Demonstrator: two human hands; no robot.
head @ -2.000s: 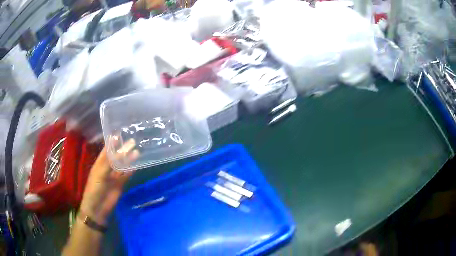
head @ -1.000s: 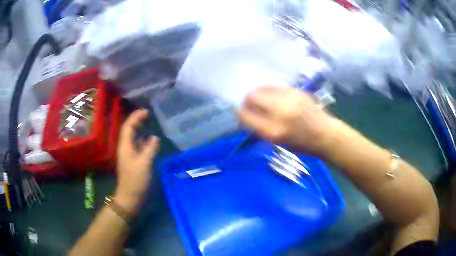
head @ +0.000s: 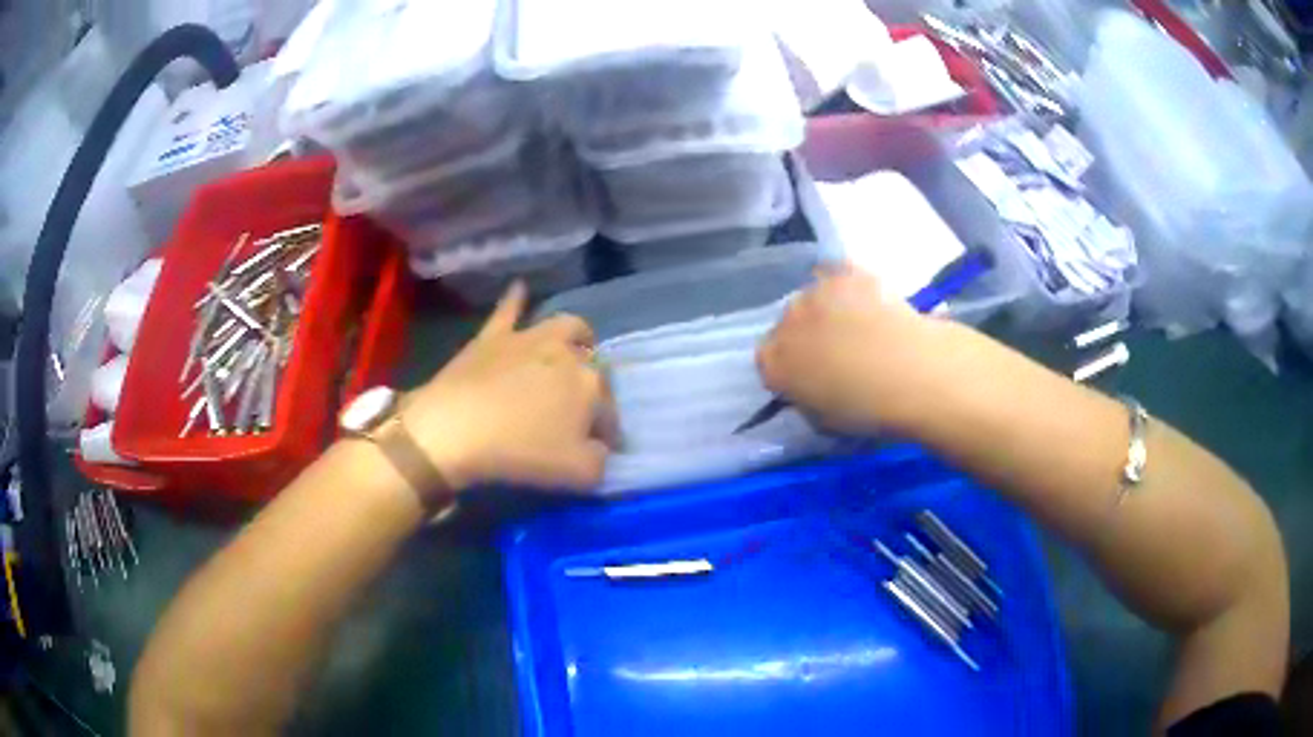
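Note:
A clear plastic box (head: 691, 396) with white ribbed padding in it stands behind the blue tray (head: 749, 677). My left hand (head: 526, 396) is on its left side, fingers at the rim; some fingertips are hidden. My right hand (head: 842, 353) is at the box's right side, closed on a dark pen-like tool (head: 953, 279). The tool's blue end points up right and its dark tip down left over the padding. Several silver cylindrical parts (head: 936, 588) lie at the tray's right, and a silver part (head: 655, 570) lies alone at its left.
A red bin (head: 151, 389) of loose metal parts stands left, beside a black curved hose (head: 46, 274). Stacked packed boxes (head: 670, 108) rise behind. A bin of small white packets (head: 1051, 216) and plastic bags (head: 1195, 159) are at right. Two silver parts (head: 1102, 360) lie on the green bench.
The box, earlier lifted in my left hand and looking empty, now stands behind the tray with padding in it. My left hand has moved right onto it. My right hand has come in with the tool.

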